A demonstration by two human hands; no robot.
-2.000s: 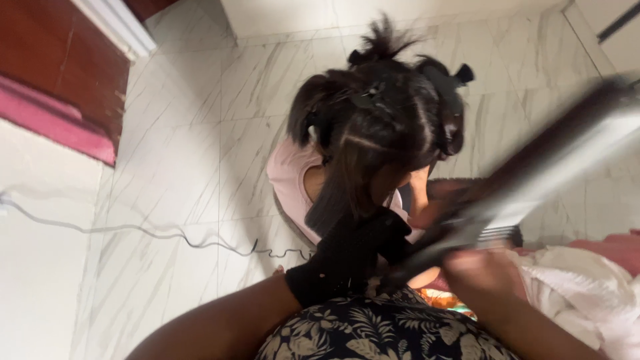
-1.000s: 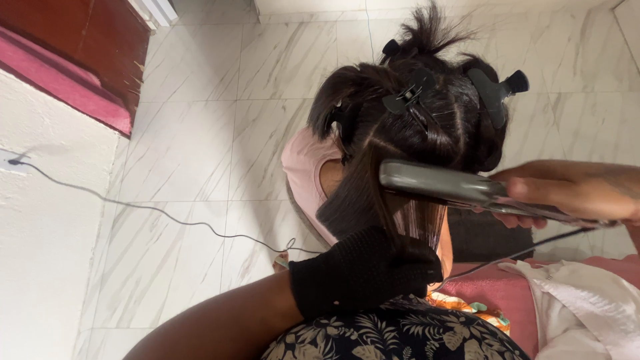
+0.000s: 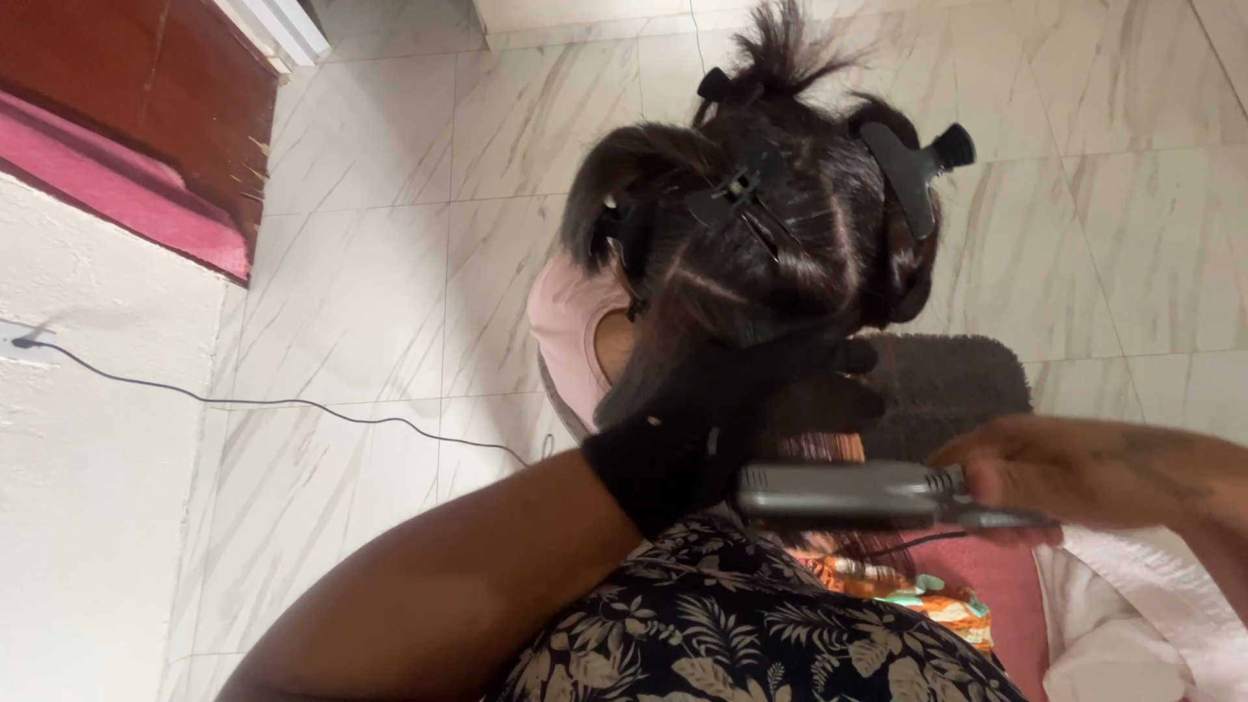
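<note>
A person seated in front of me has dark hair (image 3: pixel 799 253) parted into sections, held up by black hair clips (image 3: pixel 902 175). My left hand (image 3: pixel 741 409), in a black glove, lies against the loose back section with fingers stretched to the right; whether it grips any strands cannot be told. In my right hand (image 3: pixel 1024 478), bare, is a grey hair straightener (image 3: pixel 843 492), just below the gloved fingers and beside the lower lengths of hair. Its plates are hidden from view.
A thin power cord (image 3: pixel 361 417) runs from the wall at left across the marble-look floor tiles (image 3: pixel 341 292). A dark fluffy mat (image 3: pixel 955 390) lies beyond my right hand. White cloth (image 3: pixel 1121 614) and a pink surface (image 3: pixel 985 565) are at lower right.
The straightener has moved from near the roots of the hair down to its lower lengths. My left hand has moved up against the hair, its fingers now stretched out.
</note>
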